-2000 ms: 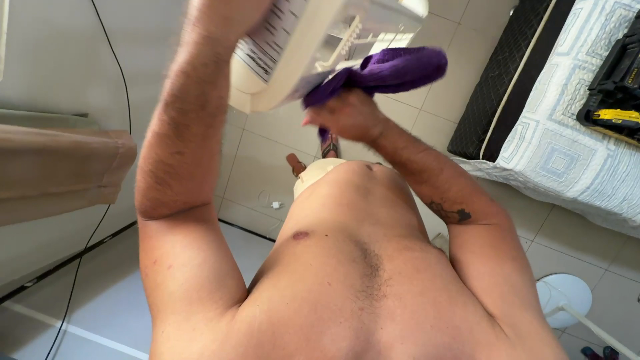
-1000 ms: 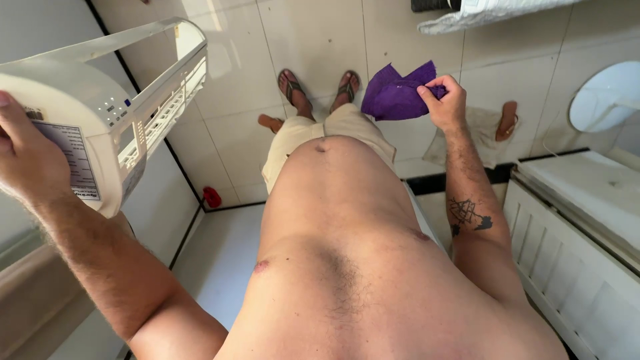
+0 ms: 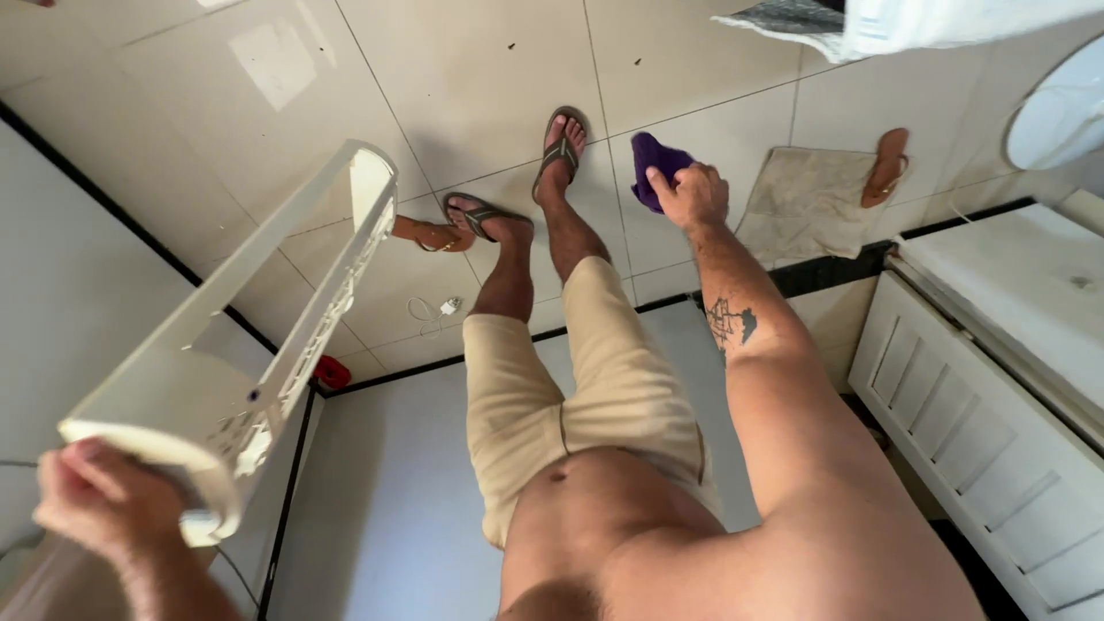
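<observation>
My left hand (image 3: 108,500) grips the near end of a long off-white plastic housing (image 3: 151,392), probably an appliance cover, at the lower left. The piece is an open frame, with slots and small clips along its right edge, and it slants up and away from me. On the right, my right hand (image 3: 690,191) pinches a bunched purple cloth (image 3: 654,164) between thumb and fingers. It is held in the air above the tiled floor, well apart from the housing.
My feet in flip-flops stand on floor tiles (image 3: 483,78). Brown sandals (image 3: 885,168) and a beige cloth mat (image 3: 798,203) lie at the right. A white charger with cable (image 3: 449,305) and a red object (image 3: 332,373) are on the floor. A white slatted furniture piece (image 3: 966,440) stands lower right.
Two seconds ago the purple cloth was against the housing; now the two are far apart. Since one second ago, the housing has tilted to slant away from me. The view has shifted much.
</observation>
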